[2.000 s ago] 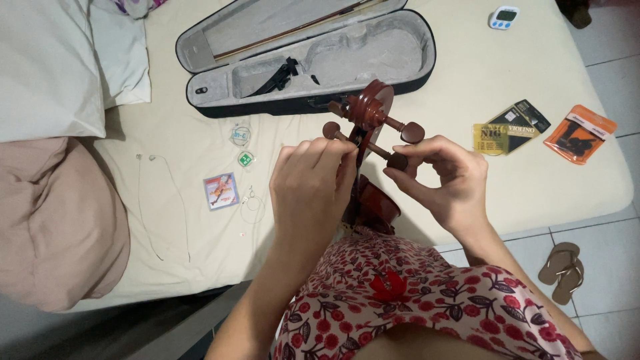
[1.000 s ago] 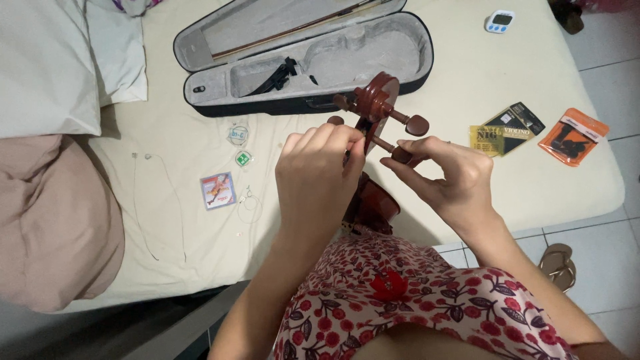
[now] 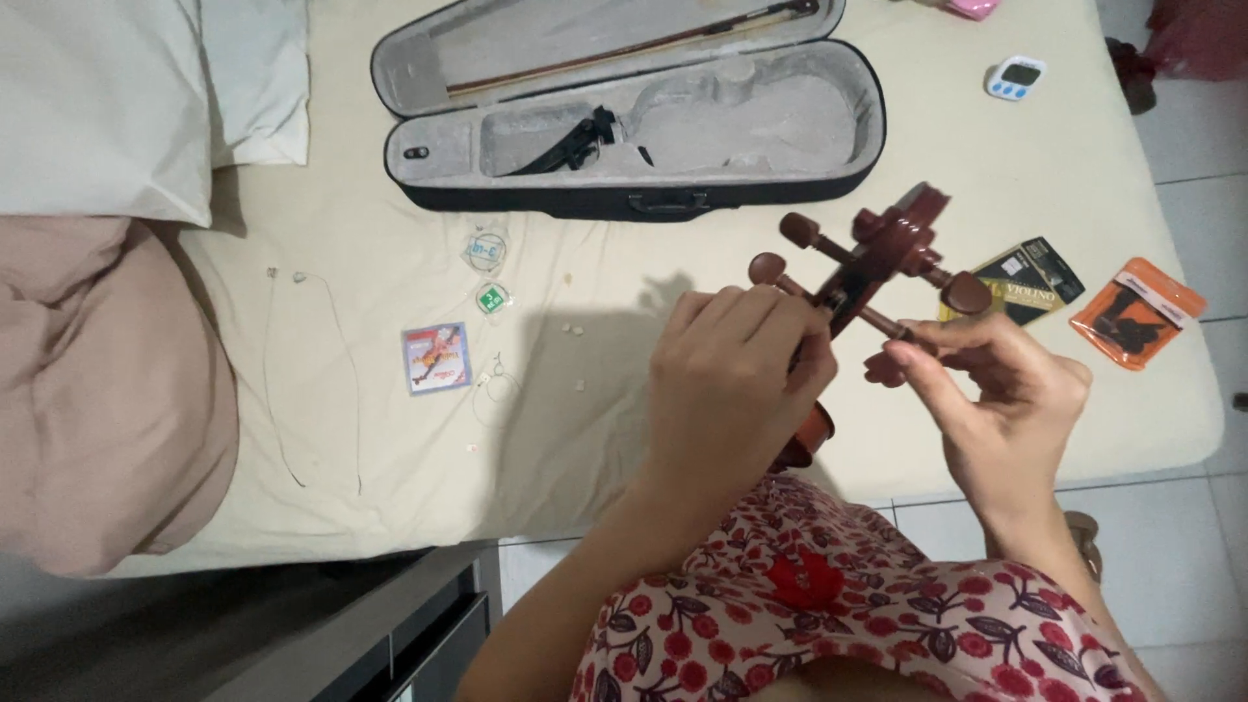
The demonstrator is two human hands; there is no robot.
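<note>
A reddish-brown violin (image 3: 815, 435) stands neck up in front of me, its scroll (image 3: 899, 230) tilted toward the upper right. My left hand (image 3: 733, 375) is closed around the neck by the pegbox (image 3: 844, 289); what its fingertips touch is hidden. On the other side, my right hand (image 3: 1009, 400) pinches a wooden tuning peg (image 3: 907, 336) between thumb and fingers. Two pegs, an upper one (image 3: 799, 230) and a lower one (image 3: 767, 268), stick out to the left above my left hand. Another peg (image 3: 965, 292) points right above my right hand. Most of the violin body is hidden.
On the bed (image 3: 604, 497) lie an open violin case (image 3: 643, 205) with a bow (image 3: 624, 49) and black shoulder rest (image 3: 570, 144), loose strings (image 3: 346, 361), small string packets (image 3: 436, 358), a black-yellow packet (image 3: 1033, 278), an orange pouch (image 3: 1139, 314) and a white digital device (image 3: 1016, 79).
The scroll now leans further to the right than before. Both hands stay at the pegbox, the right one still on a peg.
</note>
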